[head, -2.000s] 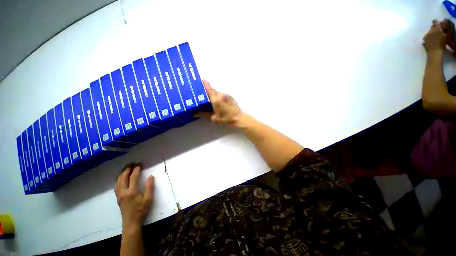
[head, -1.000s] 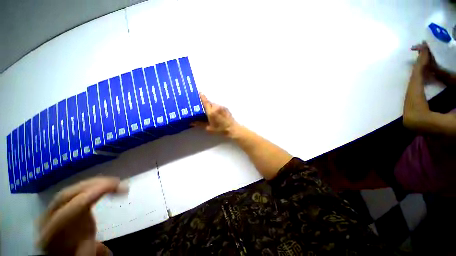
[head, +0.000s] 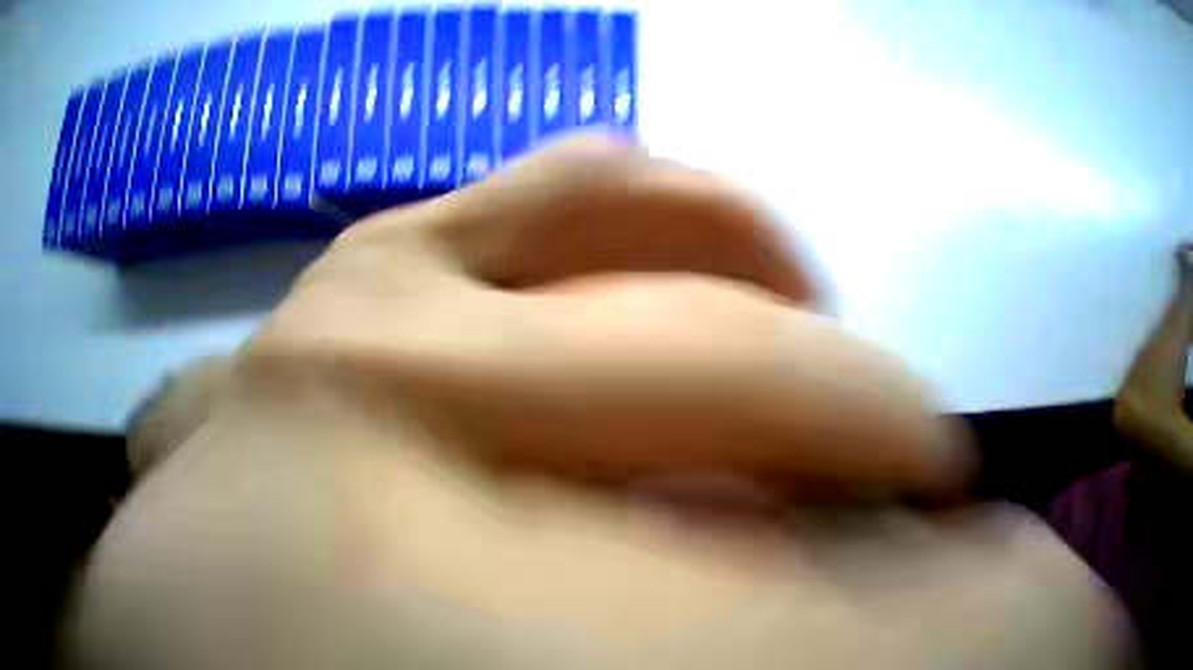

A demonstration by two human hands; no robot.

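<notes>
A long row of blue retail boxes [head: 327, 118] stands side by side on the white table, at the upper left of the view. A large, blurred hand, which looks like my left hand [head: 523, 419], is very close to the camera and covers most of the centre and bottom. Its fingers point right and look bent; whether it holds anything cannot be told. It overlaps the lower right end of the row in view, but contact cannot be told. My right hand cannot be made out.
The white table [head: 916, 236] stretches behind the hand to the right. Another person's arm [head: 1158, 380] shows at the right edge, with a dark pinkish garment [head: 1099, 517] below it. The area below the table's front edge is dark.
My left hand has risen from the table to right in front of the camera. The row now sits higher in the picture. My right hand, earlier at the row's right end, no longer shows.
</notes>
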